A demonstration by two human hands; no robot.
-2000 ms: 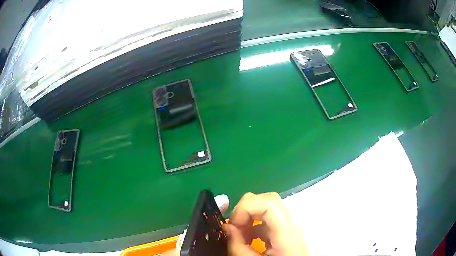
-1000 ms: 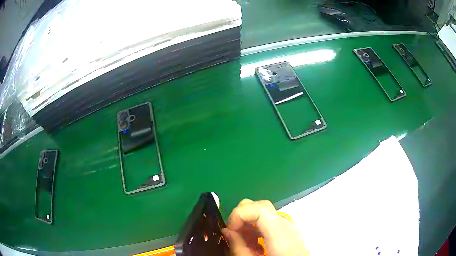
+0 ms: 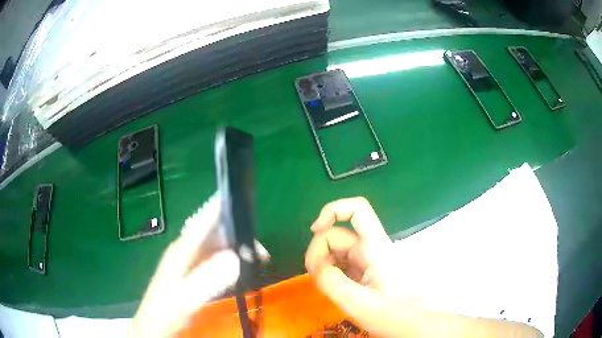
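Note:
A dark phone middle frame (image 3: 239,191) is held up on edge over the belt's near side, blurred by motion. My left hand (image 3: 191,270) is shut on its lower part, with white covers on some fingertips. My right hand (image 3: 346,254) is just right of the frame, not touching it, with fingers curled. Whether a small part is between its fingertips I cannot tell. An orange tray (image 3: 280,307) lies below both hands at the front edge, with small dark and copper slivers (image 3: 340,329) in it.
Several middle frames lie spaced along the green belt (image 3: 264,99). A tall stack of dark layers topped with white sheets (image 3: 191,72) stands beyond it at the left, with clear wrap beside it. A white sheet (image 3: 488,257) lies at the right, with small dark specks.
My left hand has raised the held frame and turned it upright. My right hand has moved up and away from it, uncovering more tray. The belt frames have shifted left.

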